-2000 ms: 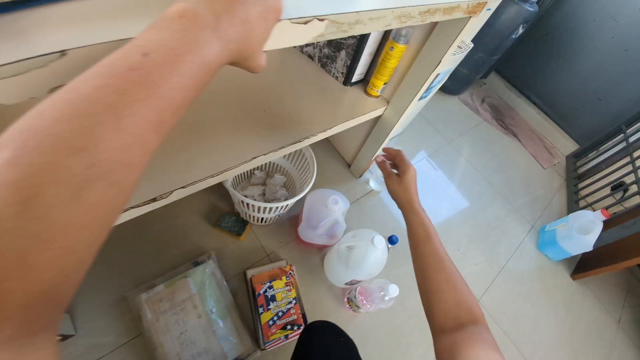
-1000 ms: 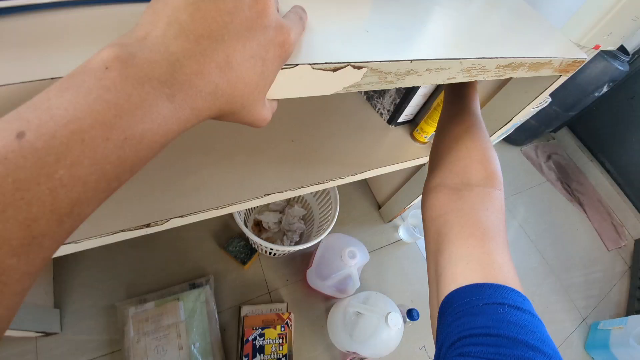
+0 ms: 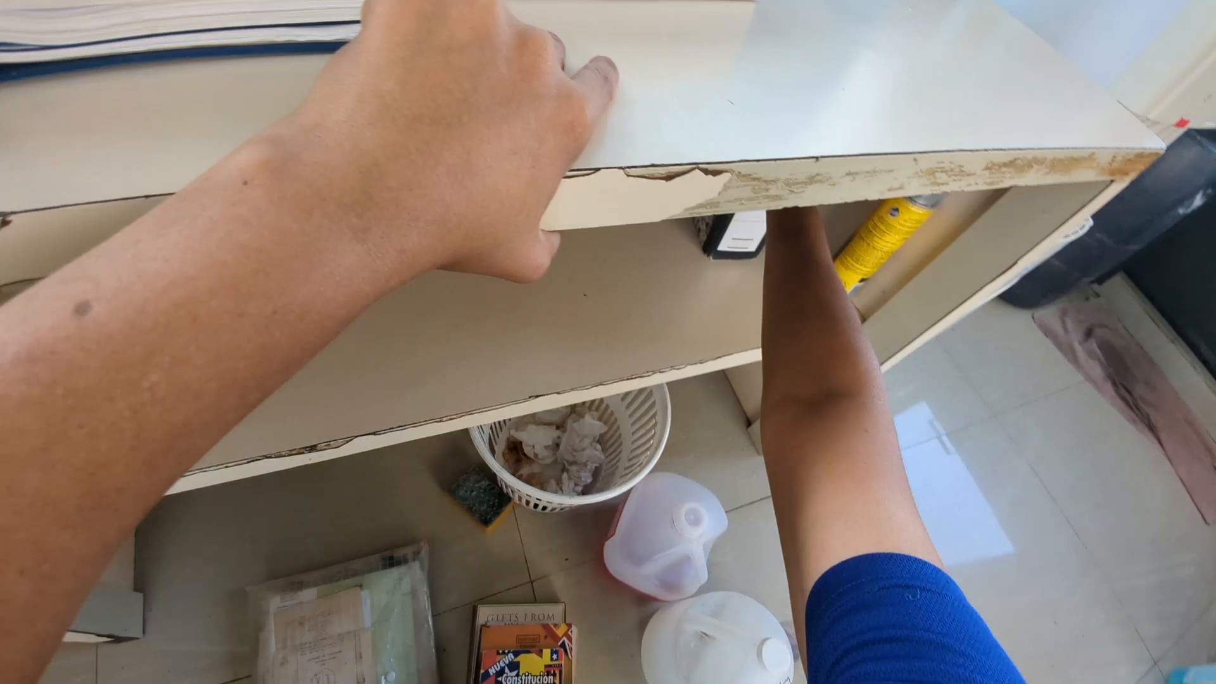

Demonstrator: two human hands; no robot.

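My left hand [image 3: 503, 142] grips the chipped front edge of the shelving unit's top board [image 3: 855, 104], thumb below and fingers above. My right forearm reaches in under that board, over the lower shelf [image 3: 589, 323]; the right hand itself is hidden behind the edge. Right of the forearm, a yellow spray can [image 3: 883, 242] leans against the side panel. Just left of it, a black binder or box with a white label [image 3: 739, 235] is partly visible.
Below stand a white plastic basket [image 3: 651, 427] with crumpled paper, a sponge [image 3: 482, 498], a jug with reddish liquid [image 3: 665, 537], a white jug [image 3: 712, 641], books [image 3: 522, 641] and a plastic-wrapped packet [image 3: 342, 627]. A dark container [image 3: 1111, 228] stands at the right.
My right hand, earlier out over the floor beside the unit, has gone in under the top board and out of sight. My left hand stays on the board's edge. The view has moved closer.
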